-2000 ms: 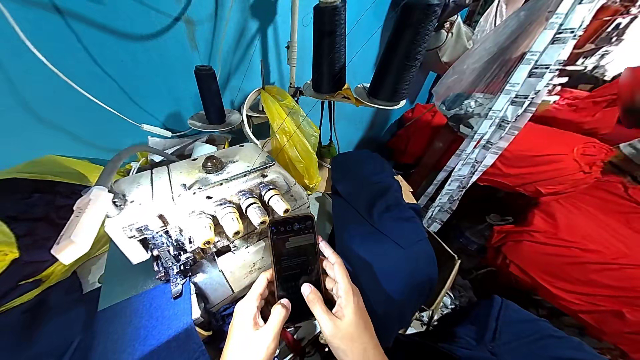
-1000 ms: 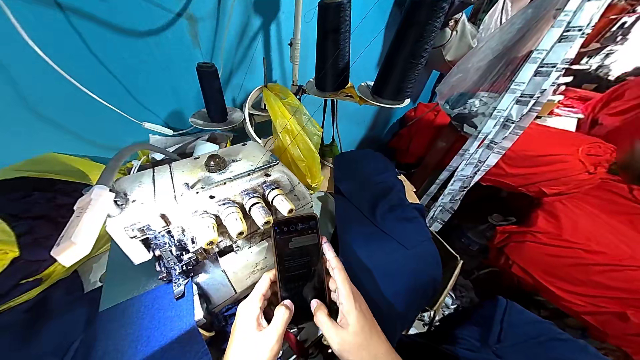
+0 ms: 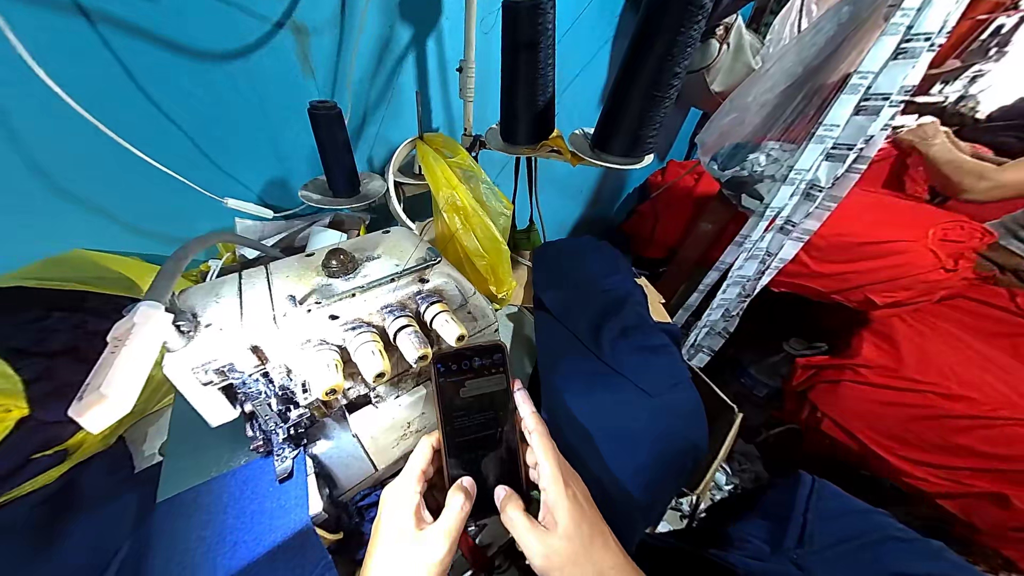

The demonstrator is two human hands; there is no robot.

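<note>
A smartphone [image 3: 478,424] with a dark lit screen bearing writing stands upright between my two hands, in front of a serger sewing machine. My left hand [image 3: 420,508] grips its left edge, thumb at the lower screen. On the right edge are the fingers of my right hand [image 3: 552,488], its thumb also at the lower screen. Behind the phone is the stained white overlock sewing machine [image 3: 240,308], with several tension knobs [image 3: 408,336] and an oily presser-foot area [image 3: 276,420]. Navy fabric [image 3: 612,376] is heaped just right of the phone.
Cones of dark thread [image 3: 528,72] stand behind the machine, near a yellow plastic bag [image 3: 464,216]. Blue fabric [image 3: 240,520] lies at lower left. A cardboard box [image 3: 720,448] edges the navy pile. Red fabric [image 3: 904,384] fills the right, where another person's arm [image 3: 960,164] shows.
Another person's arm has come into view at the upper right, over the red fabric. Both of my hands still hold the phone in much the same place.
</note>
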